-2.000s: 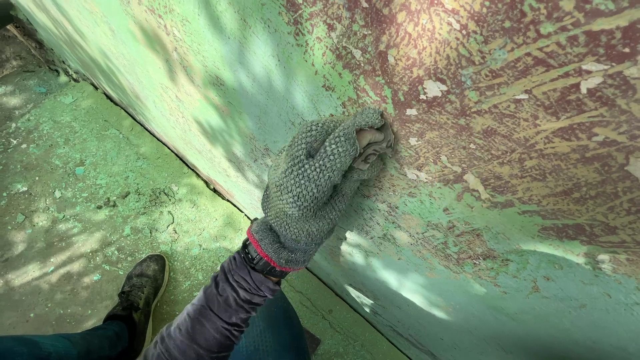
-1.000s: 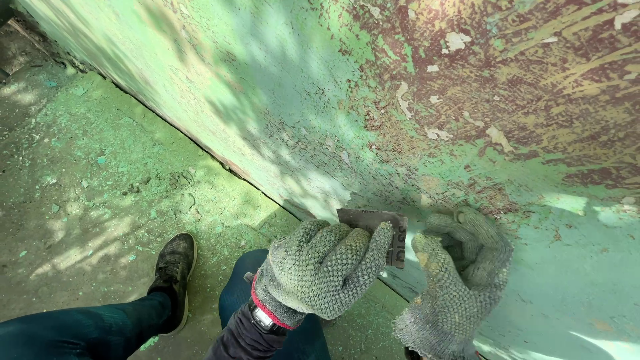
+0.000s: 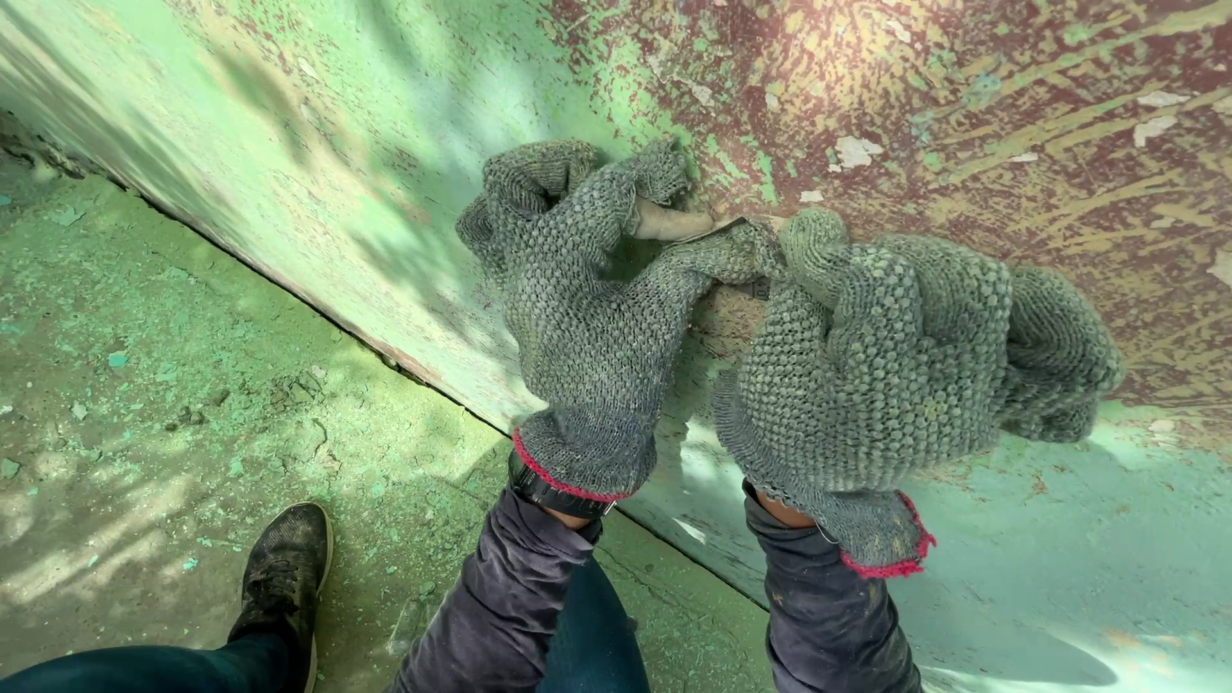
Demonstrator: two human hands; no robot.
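My left hand (image 3: 597, 308), in a grey knitted glove with a red cuff edge, pinches a small worn piece of sandpaper (image 3: 729, 322) between thumb and fingers. A bare fingertip pokes out of that glove. My right hand (image 3: 885, 356), gloved alike, grips the other side of the piece, and the fingertips of both hands nearly meet. Most of the sandpaper is hidden by the gloves. Both hands are in front of a wall (image 3: 962, 154) with scraped green paint and reddish-brown and yellowish layers showing.
The wall meets a concrete floor (image 3: 173, 385) strewn with green paint flakes and dust, along a dark diagonal gap. My shoe (image 3: 284, 568) stands on the floor at lower left. A dark watch (image 3: 558, 491) is on my left wrist.
Two seconds ago only my left hand was in view, against the wall. A second ago it held the sandpaper with my right hand close by; now both hands grip it, higher in the view.
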